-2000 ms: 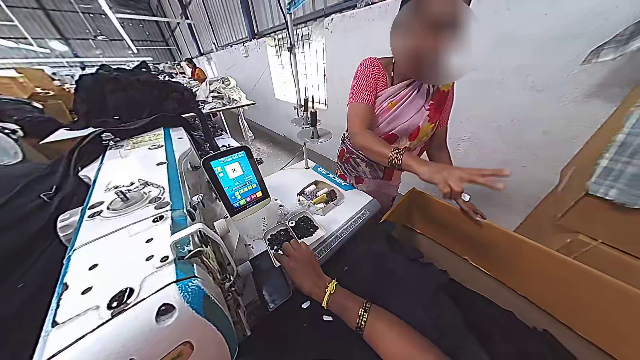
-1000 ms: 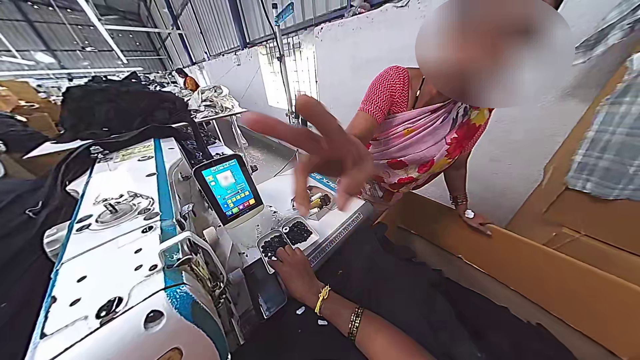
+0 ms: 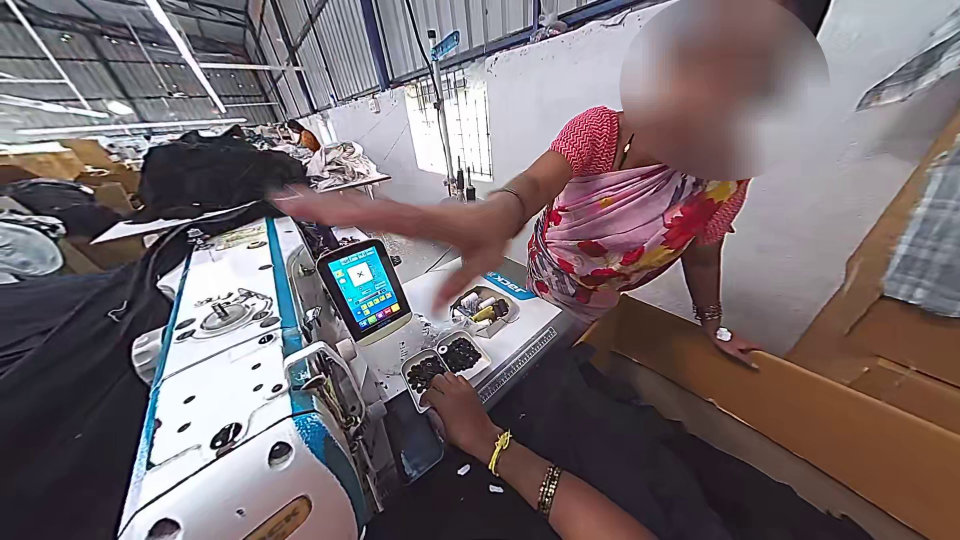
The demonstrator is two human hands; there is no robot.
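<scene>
My right hand, with a yellow thread and beaded bangles at the wrist, reaches in from the lower right. Its fingertips are at the near compartment of a white two-part tray holding small black buttons. The fingertips are partly hidden, so a grip on a button cannot be made out. My left hand is out of view. Left of the tray stands a white and blue Jack sewing machine with a lit control screen. Behind the tray, a container of thread spools sits on the white machine table.
A co-worker stands across the table, one outstretched blurred hand above it, the other on the rim of a cardboard box. Dark cloth lies beside my forearm. Small white pieces rest on dark cloth.
The co-worker's raised hand has swept across toward the left over the table and screen; their other hand stays at the box rim. My right hand remains at the button tray.
</scene>
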